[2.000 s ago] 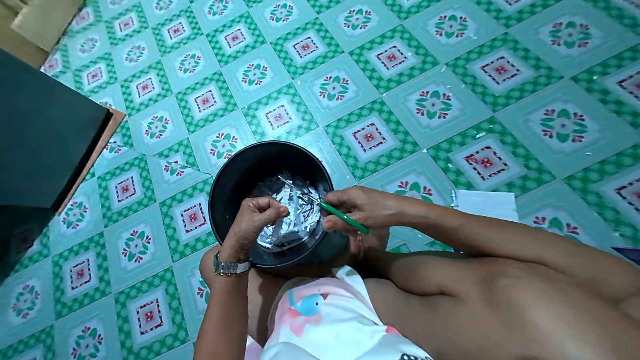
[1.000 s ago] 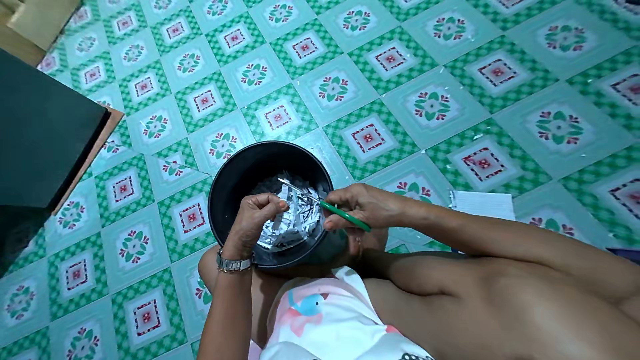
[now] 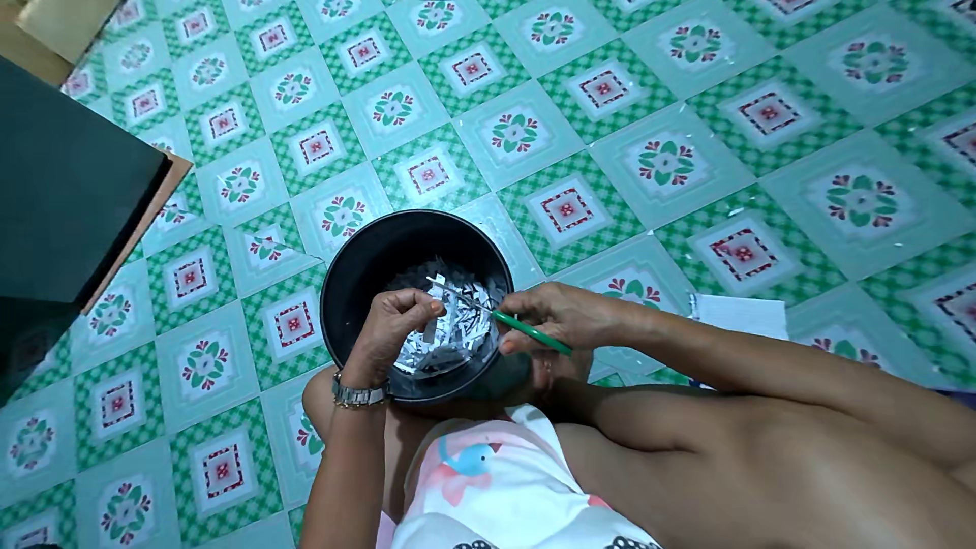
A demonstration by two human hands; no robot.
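A black round bucket sits between my legs with a heap of cut paper pieces inside. My right hand is closed around the green handles of a pair of scissors, whose metal blades point left over the bucket. Over the bucket's left part is my left hand, thumb and fingers pinched together near the blade tips. A small strip of paper seems to hang below those fingers, though it blends with the heap behind it. A metal watch is on the left wrist.
White folded paper lies on the patterned floor beyond my right forearm. Small paper scraps are scattered on the floor at the right. A dark cabinet-like object with a brown edge stands at the left. White printed cloth covers my lap.
The larger piece of paper between my hands has gone from view, and more of the cut heap shows. Both hands remain over the bucket in nearly the same places.
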